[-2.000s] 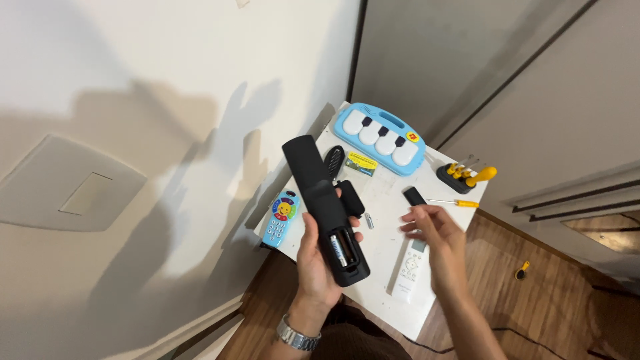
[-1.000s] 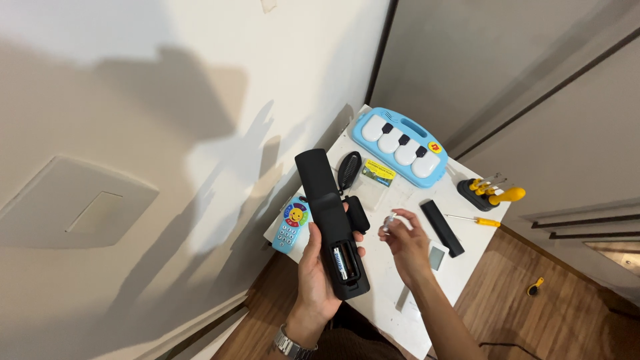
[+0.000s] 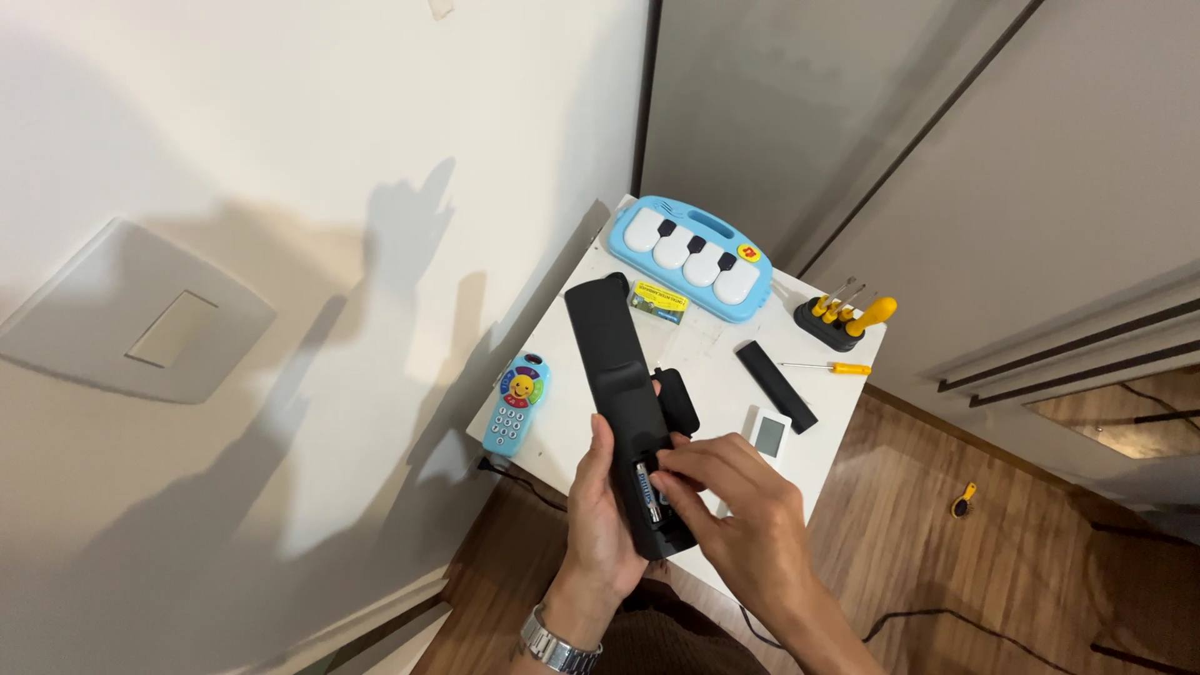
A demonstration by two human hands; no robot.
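Observation:
My left hand (image 3: 600,525) holds a black remote control (image 3: 607,375) with its back up and its battery compartment uncovered. One battery (image 3: 648,492) shows in the left side of the compartment. The fingers of my right hand (image 3: 741,497) are at the compartment's right side, on a second battery that they mostly hide. Just beyond the remote, a black oval piece (image 3: 677,401) shows beside my left fingertips. A black cover (image 3: 777,386) lies on the white table (image 3: 712,361), above a white remote with a grey screen (image 3: 771,437), which my right hand partly hides.
A blue toy piano (image 3: 692,258) stands at the table's far end, beside a yellow battery pack (image 3: 659,302). A toy remote (image 3: 517,405) lies at the left edge. Yellow-handled screwdrivers (image 3: 830,323) stand in a holder; another screwdriver (image 3: 848,368) lies nearby. A wall adjoins the left.
My right hand has come from above the white remote to the black remote's compartment, bringing a battery. The black cover, in my right fingers two seconds ago, now lies on the table.

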